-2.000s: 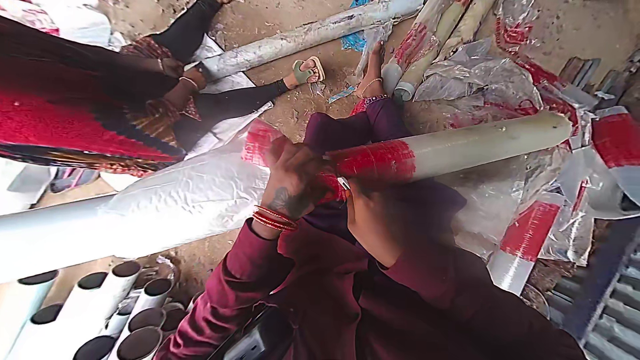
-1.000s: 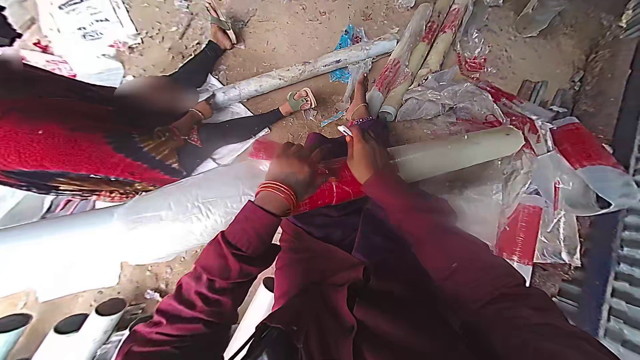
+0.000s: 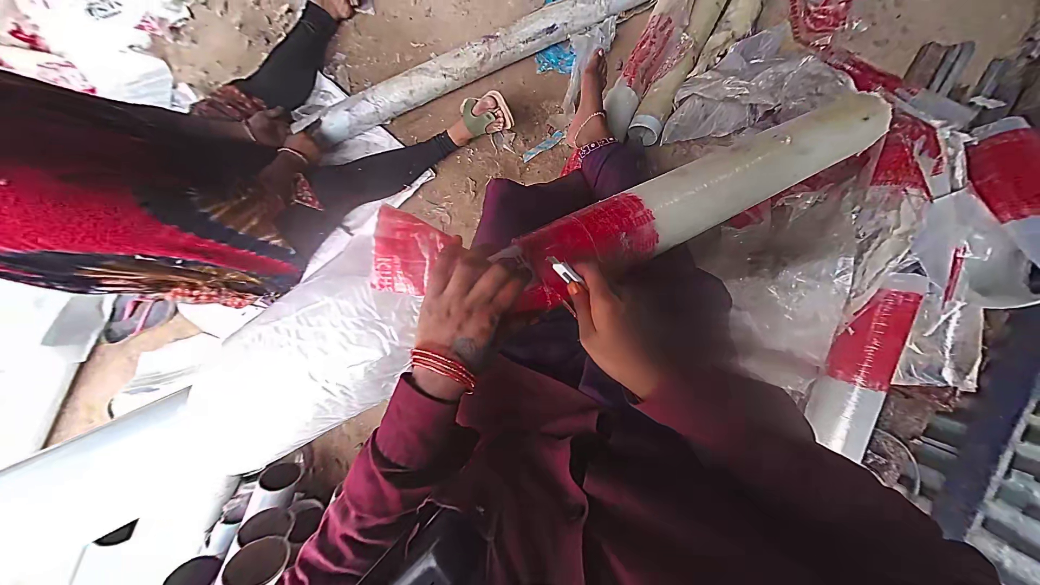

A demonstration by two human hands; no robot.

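Note:
Across my lap lies a long pale tube (image 3: 756,175), wrapped partly in red printed plastic film (image 3: 597,231). Clear plastic film (image 3: 325,341) runs from it to the lower left, its end bearing a red printed band with writing. My left hand (image 3: 467,305), with red bangles at the wrist, grips the film at the tube's near side. In my right hand (image 3: 609,317), just right of it, is a small blade-like tool (image 3: 565,270), its light tip against the red film. The palm side of the left hand is hidden.
At the upper left another person (image 3: 284,154) sits holding a long, dirty pale tube (image 3: 463,69). Open tube ends (image 3: 260,556) are stacked at the lower left. Crumpled plastic film (image 3: 747,81) and more red-banded tubes (image 3: 873,341) lie at the right, near a ridged metal structure (image 3: 1007,520).
A second ago my right hand was at the far side of the tube with the tool; now it is on the near side. The other person's foot has stayed on the ground.

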